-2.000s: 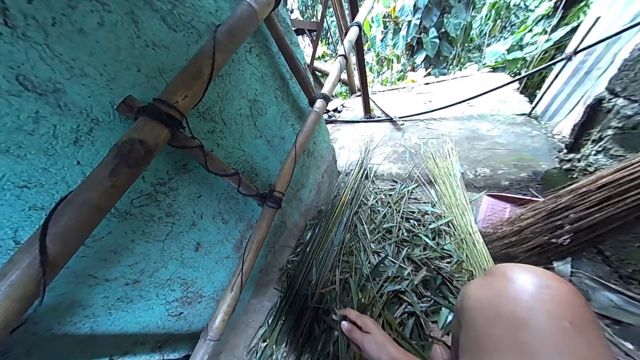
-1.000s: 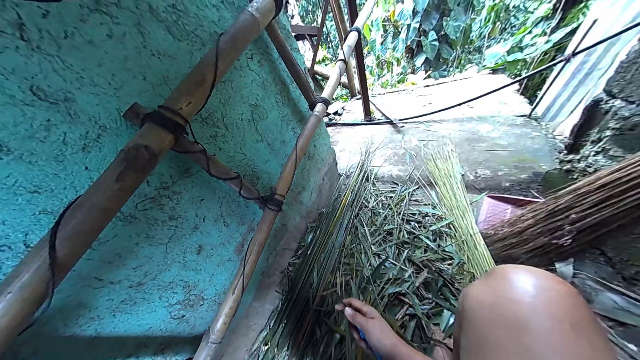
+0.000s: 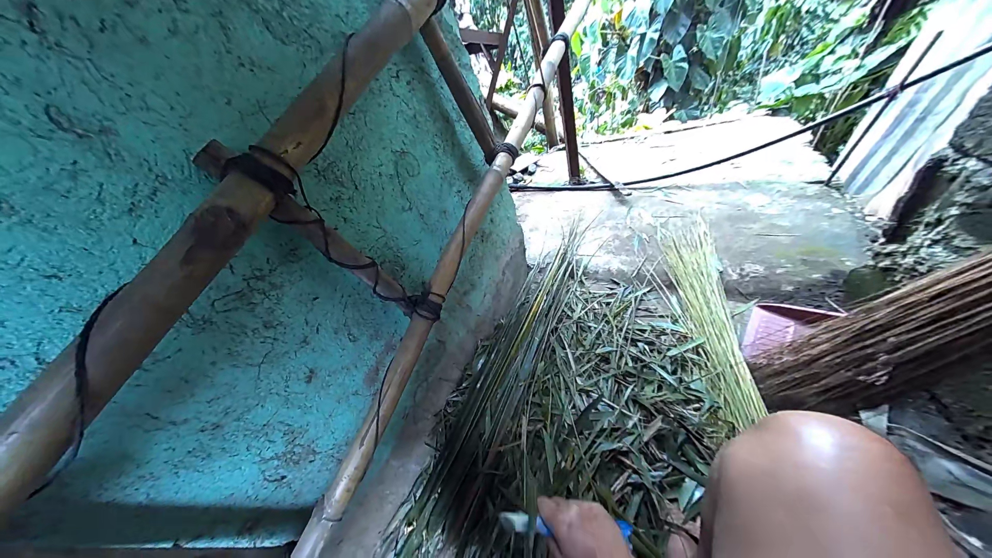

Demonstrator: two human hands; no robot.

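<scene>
At the bottom edge, my right hand is closed around a blue-handled tool, whose short, pale end points left and is blurred; it may be a small knife. It is over the lower part of a bundle of long green leaf strips or stalks, which leans up along the wall base. Loose cut green leaves lie heaped right of the bundle. A paler, yellow-green bundle of thin stalks rests on the heap's right side. My left hand cannot be made out; a patch of skin beside the knee is unclear.
Bamboo poles tied with black cord run along the turquoise wall at left. My bare knee fills the lower right. Beyond it are a pink plastic container and a brown stick bundle. A black cable crosses the concrete slab.
The blue tool, hidden two seconds ago and partly visible one second ago, now shows in my right hand with its pale end out to the left. The hand sits lower in view.
</scene>
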